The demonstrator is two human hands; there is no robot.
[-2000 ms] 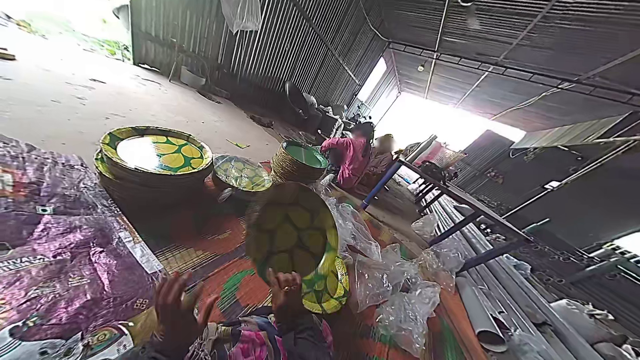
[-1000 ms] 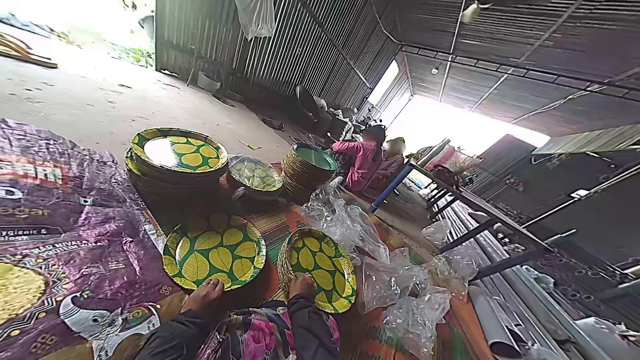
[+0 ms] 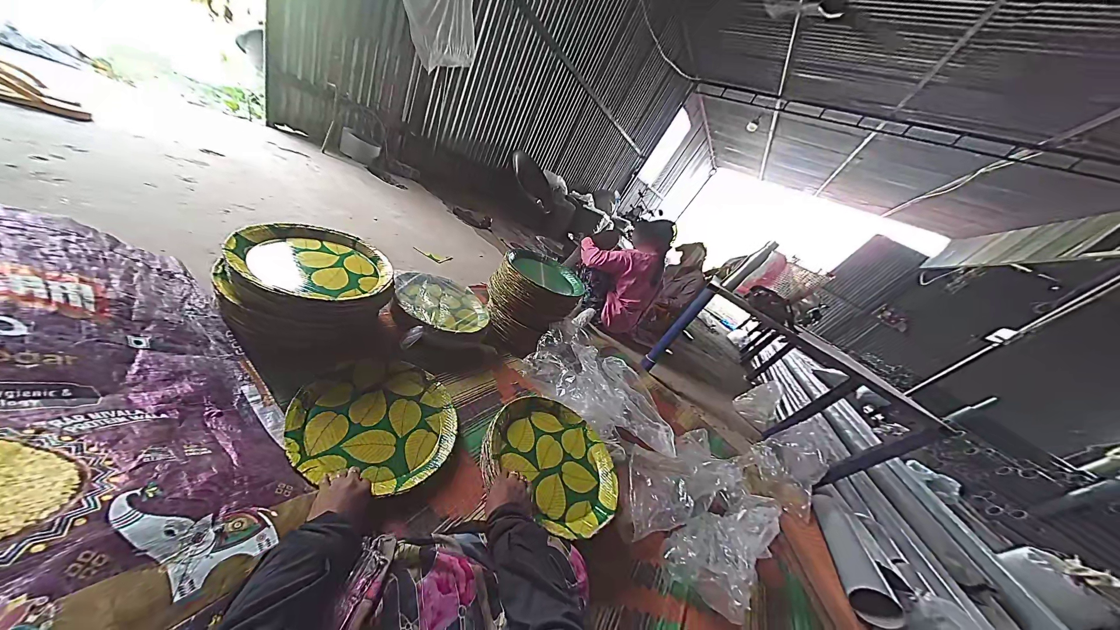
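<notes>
My left hand (image 3: 343, 495) holds the near rim of a green plate with a yellow leaf pattern (image 3: 371, 427); its thumb is hidden. At the near left rim of a second leaf-patterned plate (image 3: 551, 468), which tops a small stack, lies my right hand (image 3: 509, 492). How firmly its fingers grip there is unclear. Beyond the plates stand a tall stack of leaf-patterned plates (image 3: 306, 267), a lower plastic-wrapped stack (image 3: 441, 303) and a stack with a plain green top (image 3: 544, 273).
Crumpled clear plastic bags (image 3: 604, 385) lie on the striped mat to the right. A purple printed sack (image 3: 131, 394) spreads at left. A metal-framed table (image 3: 831, 372) and grey pipes (image 3: 853, 560) are farther right. A person in pink (image 3: 632, 276) sits beyond the stacks.
Two seconds ago a blurred plate was at my right hand and my left hand was apart from it, raised with fingers spread. Since one second ago, the hands and plates look much the same.
</notes>
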